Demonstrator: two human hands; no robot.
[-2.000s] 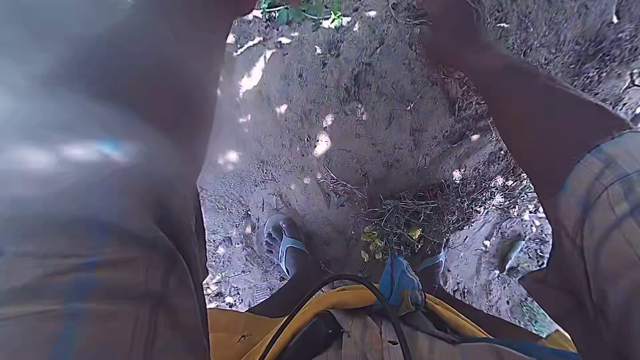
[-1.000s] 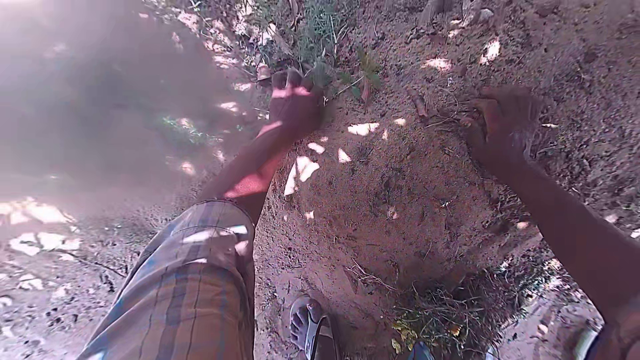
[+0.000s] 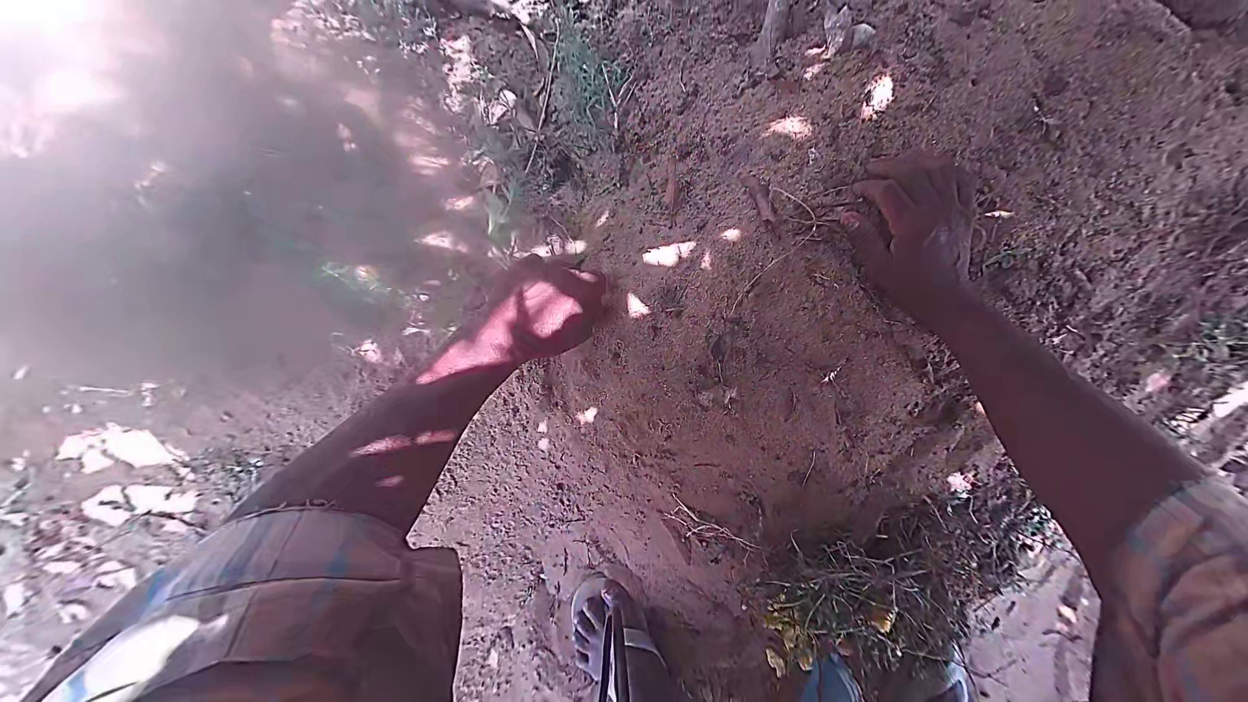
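Observation:
My left hand [image 3: 561,307], partly sunlit, is low over the bare soil [image 3: 721,361] left of centre, its fingers curled; whether anything is inside them cannot be told. Up and to the right, my right hand [image 3: 916,219] rests at the soil with bent fingers, the thumb and fingertips beside thin dry roots or twigs [image 3: 804,210]. Whether it grips them is unclear. A short brown stub [image 3: 760,198] stands in the soil just left of that hand.
A heap of pulled weeds [image 3: 868,595] lies by my feet, near my sandalled foot [image 3: 619,624]. Green grass [image 3: 580,97] grows at the upper left of centre. A thin stem [image 3: 773,34] stands at the top. Haze or glare blurs the left side.
The view has shifted forward over the soil since the oldest frame. From one second ago, my left hand has come back from the green plants toward me; my right hand stays near the same patch.

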